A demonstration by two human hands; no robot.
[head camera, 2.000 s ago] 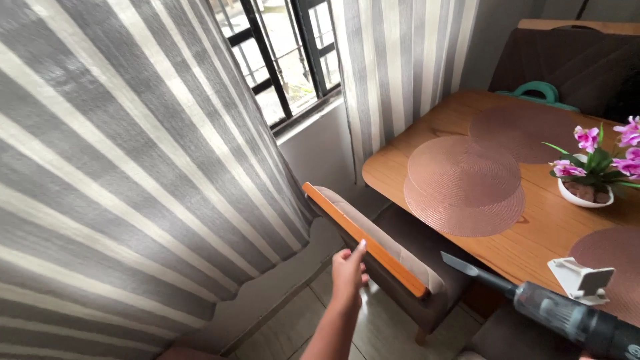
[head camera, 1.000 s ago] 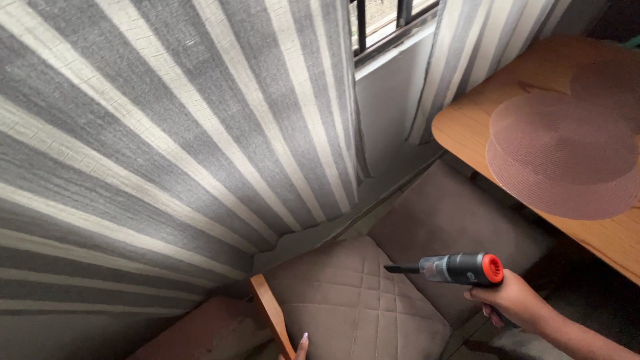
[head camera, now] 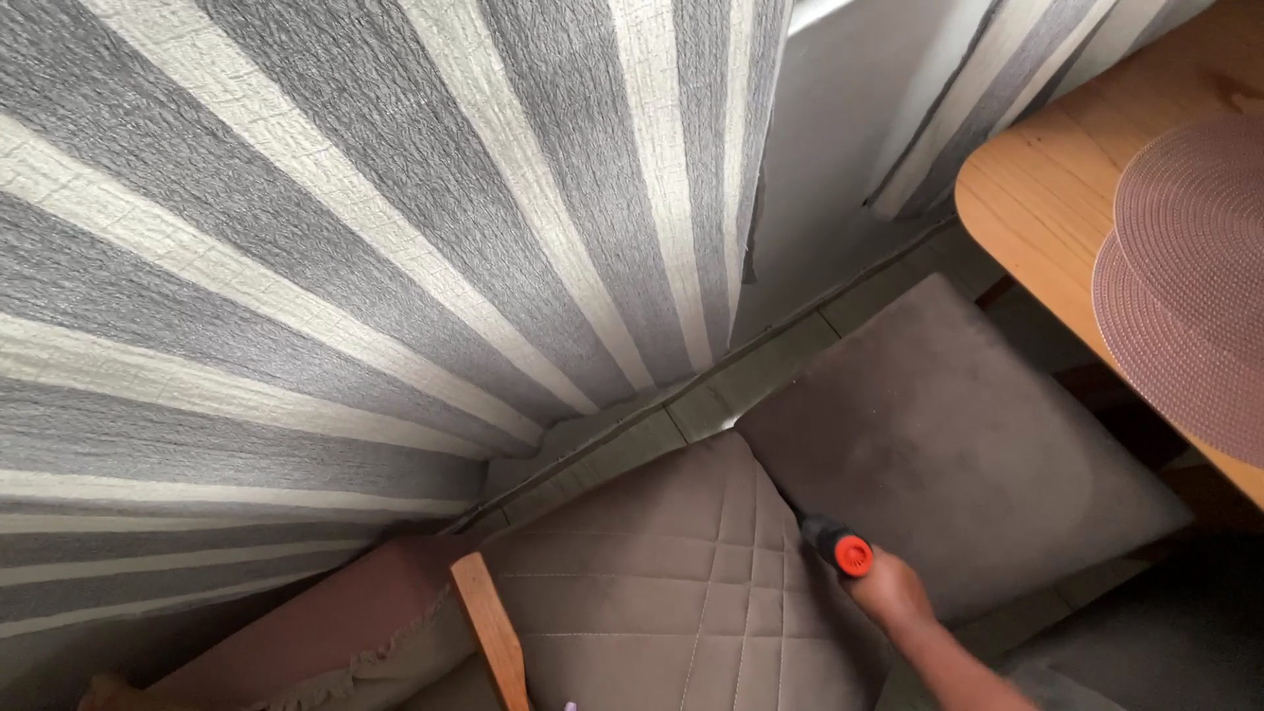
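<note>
My right hand (head camera: 894, 592) is closed around a black handheld vacuum cleaner (head camera: 834, 545) with a red end. Its nozzle points into the crease between the quilted backrest (head camera: 671, 583) and the seat cushion (head camera: 948, 444) of an upholstered chair. A wooden rail (head camera: 492, 632) runs along the top of the backrest. Of my left hand only a fingernail (head camera: 571, 706) shows at the bottom edge, beside the rail; its grip is hidden.
A striped grey and cream curtain (head camera: 395, 197) hangs at the left. The wooden table (head camera: 1047, 188) with round woven placemats (head camera: 1205, 247) stands at the right. Tiled floor (head camera: 632, 444) shows along the wall. Pinkish fringed fabric (head camera: 316, 632) lies at the lower left.
The vacuum cleaner's nozzle has moved down along the crease between backrest and seat, and the tool now stands more steeply. My left hand has mostly left the view. The view has shifted down toward the chair.
</note>
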